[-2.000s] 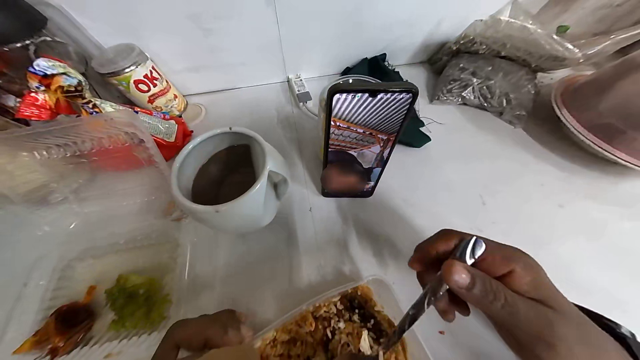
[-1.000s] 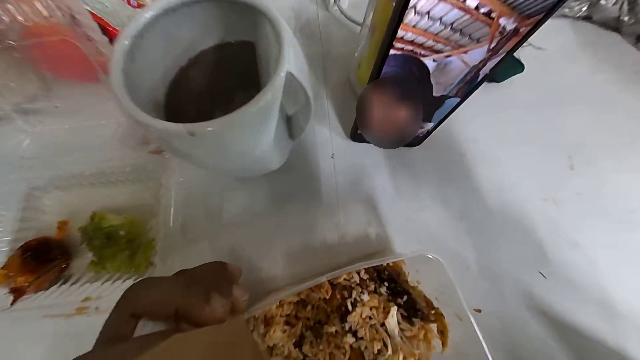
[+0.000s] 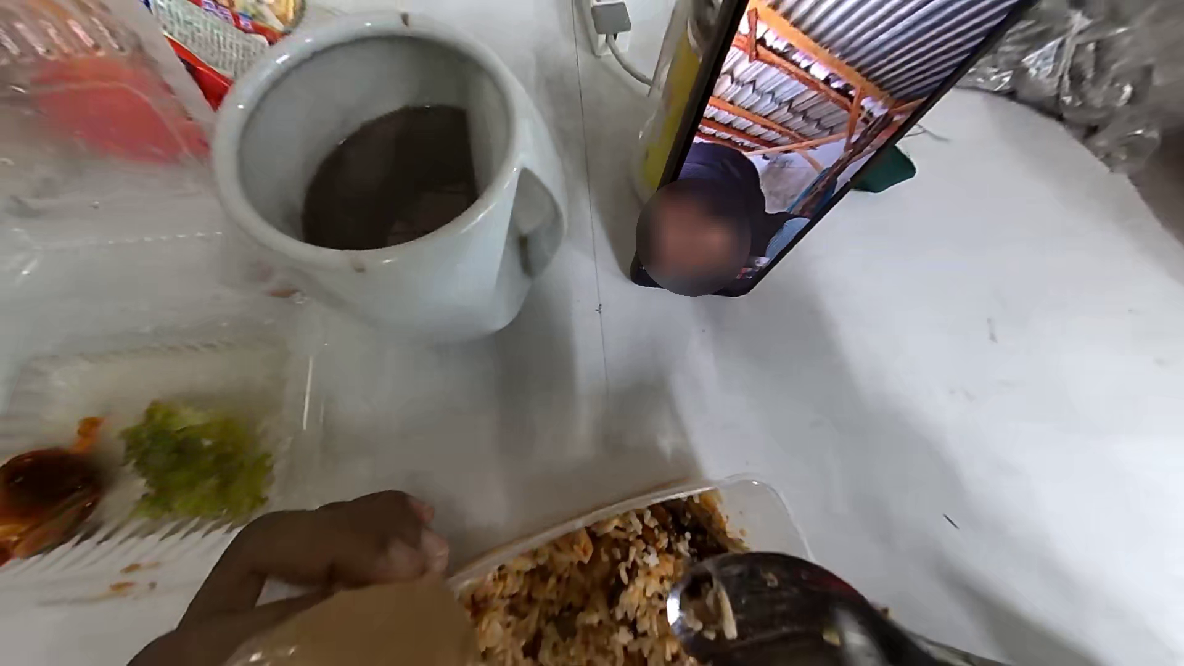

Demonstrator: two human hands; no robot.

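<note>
My left hand is at the lower left with its fingers curled against a smooth tan item, whose kind I cannot tell. Right beside it, a clear plastic container holds reddish fried rice. Over the rice is the bowl of a metal spoon with a few grains on it; its handle runs out at the bottom right. My right hand is out of view. Farther left, an open clear plastic tray holds green lettuce and a reddish-brown saucy piece of food.
A pale ceramic mug with dark liquid stands behind my left hand. A phone leans against a yellowish container, its screen showing a person under a metal roof. Behind are a white plug, a green cloth and crumpled clear plastic.
The view has come much closer to the mug and phone. My right hand, seen two seconds ago holding the spoon, is out of view. The spoon, absent one second ago, shows over the rice.
</note>
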